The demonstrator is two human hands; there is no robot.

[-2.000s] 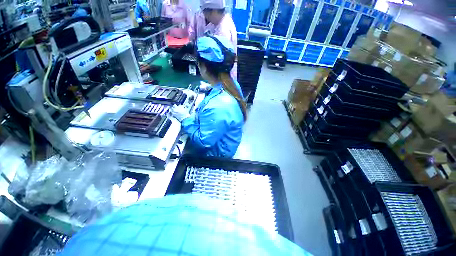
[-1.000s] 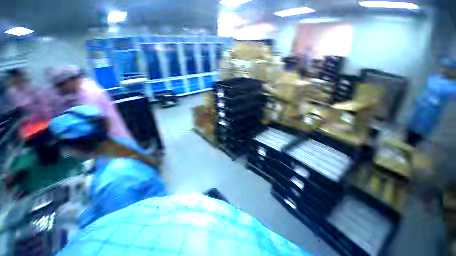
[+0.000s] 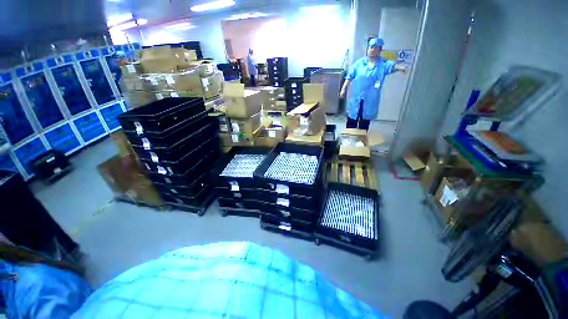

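Neither of my hands is in view; only my blue checked smock fills the bottom middle. Nearest in front are stacks of black crates. A low crate [image 3: 350,216] at the right end holds rows of silvery-white parts. Left of it, a taller stack has an open top crate [image 3: 291,167] filled with similar rows. A further open crate [image 3: 243,166] with such rows tops the stack beside it. White labels show on the crate sides.
A tall crate stack [image 3: 169,149] stands left, with cartons [image 3: 168,78] behind. A wooden pallet [image 3: 353,174] lies behind the low crate. A person in blue [image 3: 367,84] stands near the door. A loaded cart [image 3: 492,163] and a fan [image 3: 482,240] are right. A coworker's blue sleeve [image 3: 47,291] is lower left.
My view has swung right, away from the bench and seated coworker, to the crate stacks. The crates now appear further left, and the standing person and cart show clearly.
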